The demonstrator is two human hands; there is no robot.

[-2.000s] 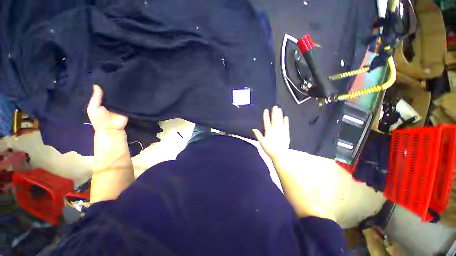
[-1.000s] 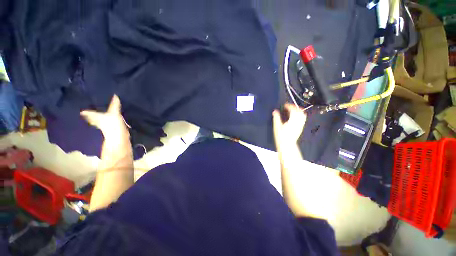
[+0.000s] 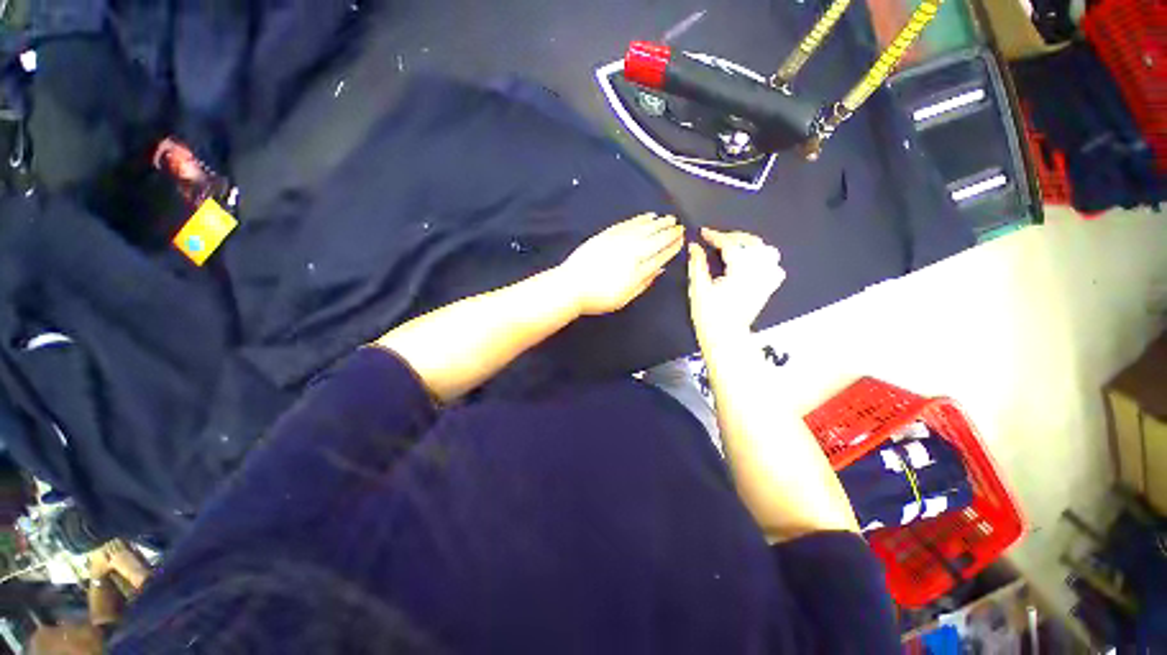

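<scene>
A large dark navy garment piece (image 3: 474,179) lies spread on the dark-covered pressing table. My left hand (image 3: 623,265) lies palm down on it, fingers extended towards its right edge. My right hand (image 3: 738,282) is just right of it at that edge, with fingers curled and thumb raised; whether it pinches cloth cannot be told. The steam iron (image 3: 717,109), with a red top and black body, rests on the table beyond my hands, its pale-rimmed soleplate pointing left.
A yellow-orange tag (image 3: 205,233) lies by a small reddish-lit phone (image 3: 187,169) among bunched navy cloth at left. Yellow hoses (image 3: 896,54) rise from the iron. A tray with white strips (image 3: 962,147) is at the table's right end. A red basket (image 3: 985,493) holds navy pieces below.
My left hand has moved from the far left across to beside my right hand. The view has turned, the iron appears higher and rotated, and the white square label no longer shows.
</scene>
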